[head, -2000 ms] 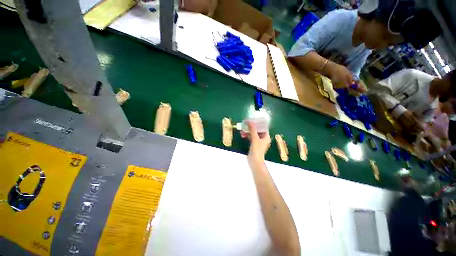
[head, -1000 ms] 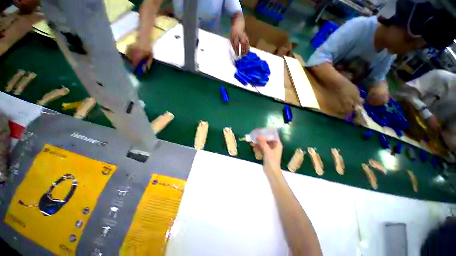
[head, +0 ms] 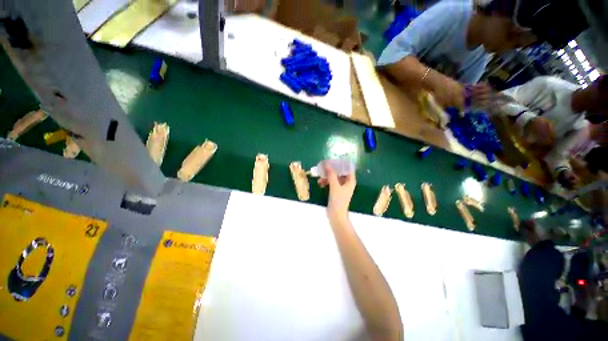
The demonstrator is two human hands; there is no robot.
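My right hand (head: pixel 341 189) holds a small translucent whitish squeeze bottle (head: pixel 338 167) above the green conveyor belt (head: pixel 227 120). The bottle's thin tip points left, at the upper part of a beige shell (head: pixel 300 182); whether it touches cannot be told. Another beige shell (head: pixel 261 174) lies just left of it. More shells lie spaced along the belt, such as a tilted one (head: pixel 197 160) on the left and one (head: pixel 382 200) right of my hand. My left hand is out of the picture.
Blue cells (head: pixel 287 113) lie on the belt's far side, with a blue heap (head: pixel 307 69) beyond. A grey metal post (head: pixel 100 100) stands at left. A printed sheet (head: pixel 113 246) and white board (head: pixel 280 266) lie this side. People sit opposite; a grey rectangle (head: pixel 491 300) is at right.
The bottle tip has left a shell partly hidden by my hand and now points at another shell. The view has shifted, and the hands at upper left are gone from view.
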